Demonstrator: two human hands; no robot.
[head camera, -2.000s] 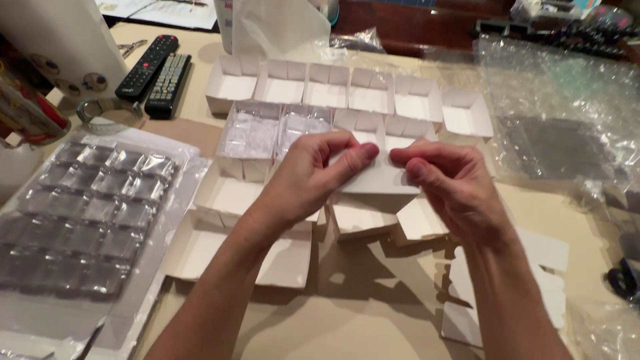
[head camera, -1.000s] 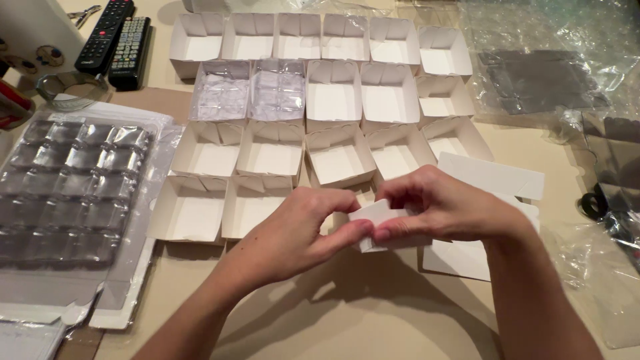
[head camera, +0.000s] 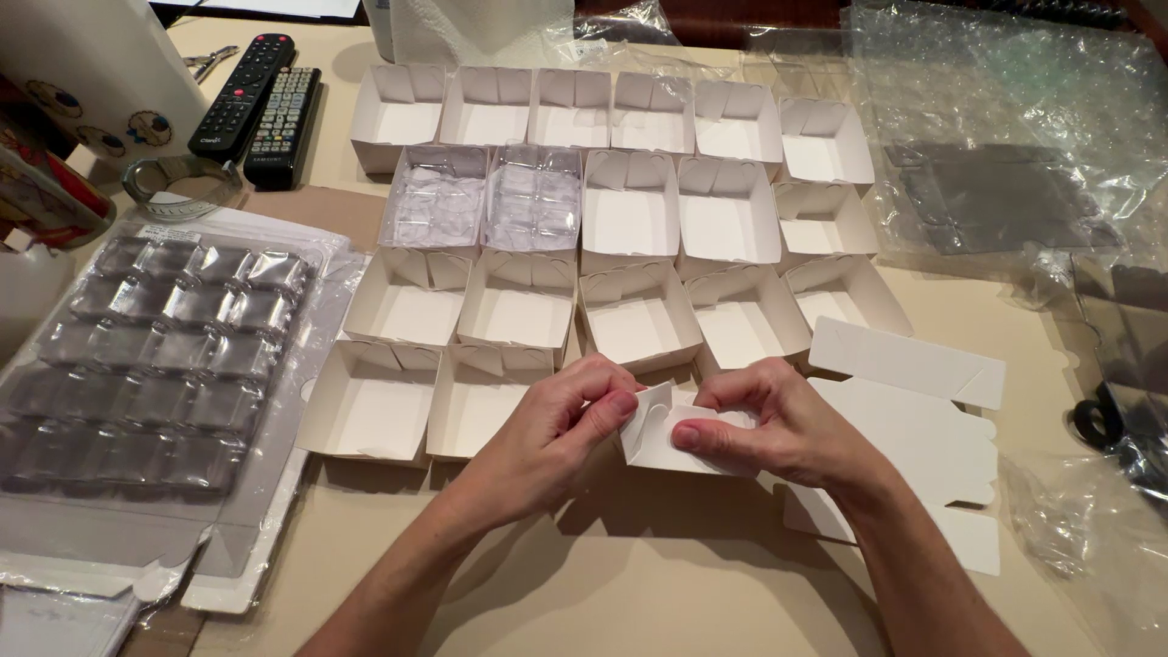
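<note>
A partly folded white cardboard box (head camera: 671, 443) is between my two hands, above the front edge of the rows of boxes. My left hand (head camera: 570, 429) pinches its left corner between thumb and fingers. The thumb of my right hand (head camera: 776, 429) presses the near wall while the fingers curl over the top; they hide part of the inside. Beyond are rows of open white cardboard boxes (head camera: 630, 214); two hold clear plastic inserts (head camera: 534, 201). To the right lie flat white cardboard blanks (head camera: 912, 429), partly behind my right wrist.
Clear plastic trays with square cells (head camera: 155, 365) lie at the left. Behind them are a glass dish or ring (head camera: 182, 187) and two remote controls (head camera: 242, 100) (head camera: 283, 128). Bubble wrap (head camera: 1004, 119) and clear plastic bags (head camera: 1086, 520) lie at the right. Paper towel (head camera: 474, 32) stands behind the boxes.
Two seconds ago my hands held a flatter white piece over the rows; it now has raised, folded walls. My hands are nearer the front of the table. The view has shifted.
</note>
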